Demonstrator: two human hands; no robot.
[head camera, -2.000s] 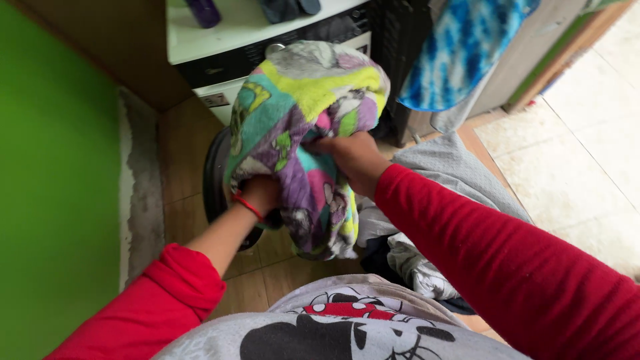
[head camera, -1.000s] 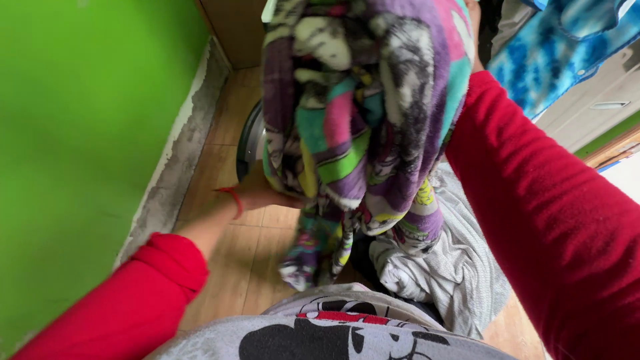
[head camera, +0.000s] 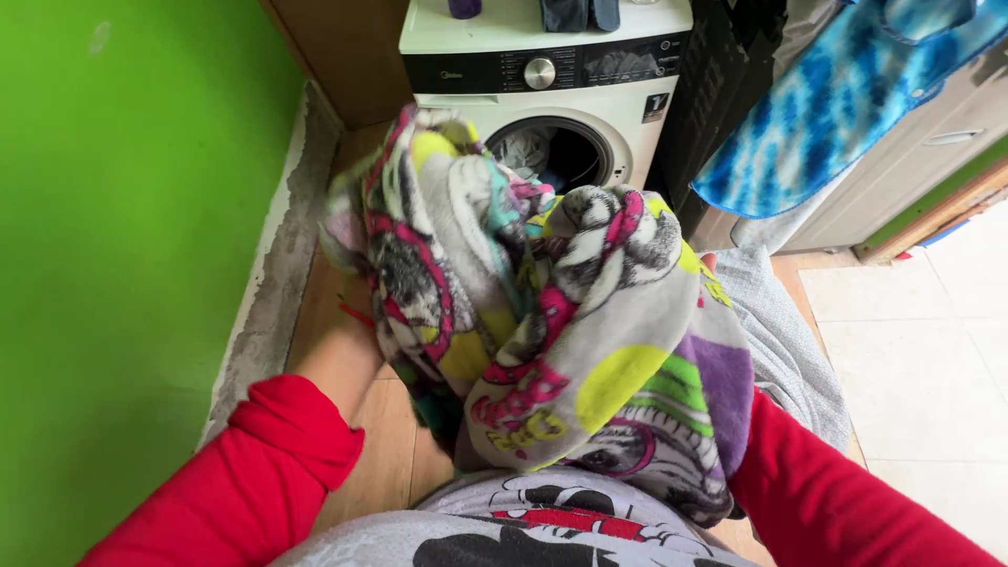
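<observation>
A bunched, colourful printed fleece blanket (head camera: 630, 315) hangs between my hands in front of my body. My left hand (head camera: 366, 291) is at its left side; the cloth hides most of the fingers, and a red string bracelet shows at the wrist. Only a bit of my right hand (head camera: 710, 261) shows at the blanket's right edge, the rest covered by cloth. Beyond the blanket stands a white front-loading washing machine (head camera: 551, 102) with its round opening uncovered. Laundry (head camera: 524, 150) lies inside the drum.
Grey patterned cloth (head camera: 776, 339) lies on the floor at the right. A blue tie-dye cloth (head camera: 827, 118) hangs by a light cabinet (head camera: 898, 157). Dark cloth items (head camera: 579, 14) and a purple container (head camera: 465, 8) rest on the machine. A green wall (head camera: 142, 197) bounds the left side.
The raised, bunched blanket has come down and spread wider between my hands. The washing machine's front and opening, hidden behind the blanket one second ago, now show. The view has shifted.
</observation>
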